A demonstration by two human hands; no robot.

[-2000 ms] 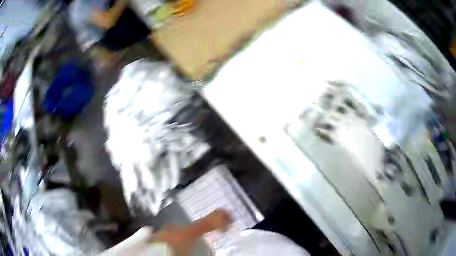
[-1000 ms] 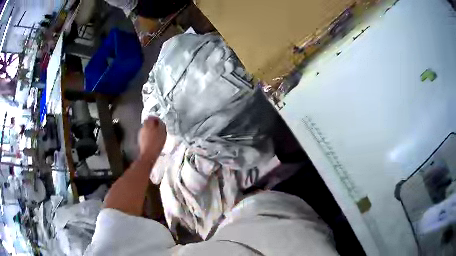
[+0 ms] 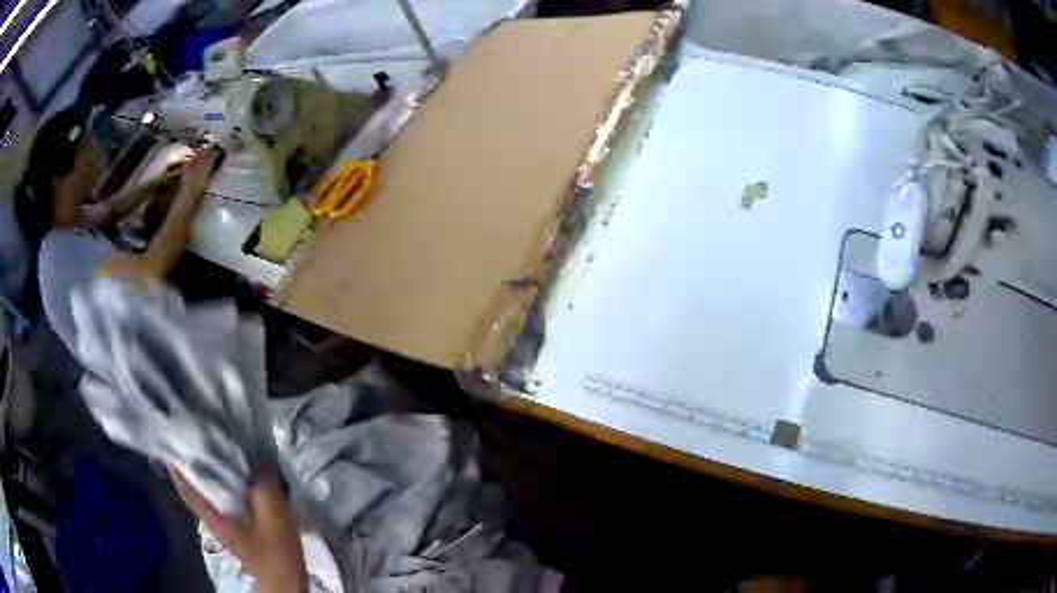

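My left hand [image 3: 261, 527] is at the lower left, blurred, and grips a pale grey-white garment piece [image 3: 174, 376] that is raised above and left of the fingers. The piece is blurred by motion. A large bunched bundle of grey-white garment pieces [image 3: 388, 481] lies just right of the hand, below the table edge. Its lower part is cut off by the picture's edge. My right hand cannot be made out; small dim patches at the bottom edge are too unclear to name.
A white table [image 3: 695, 290] with a wooden edge and ruler carries a white sewing machine [image 3: 902, 232] at right. A brown board [image 3: 464, 185] adjoins it. Orange-handled scissors [image 3: 344, 189] lie beyond. Another person [image 3: 81, 249] works at a machine [image 3: 272, 116] at upper left. Something blue [image 3: 110, 527] is at lower left.
The view has swung toward the table and machines. My left hand, earlier beside the bundle, now holds up a garment piece. The bundle appears lower in the picture.
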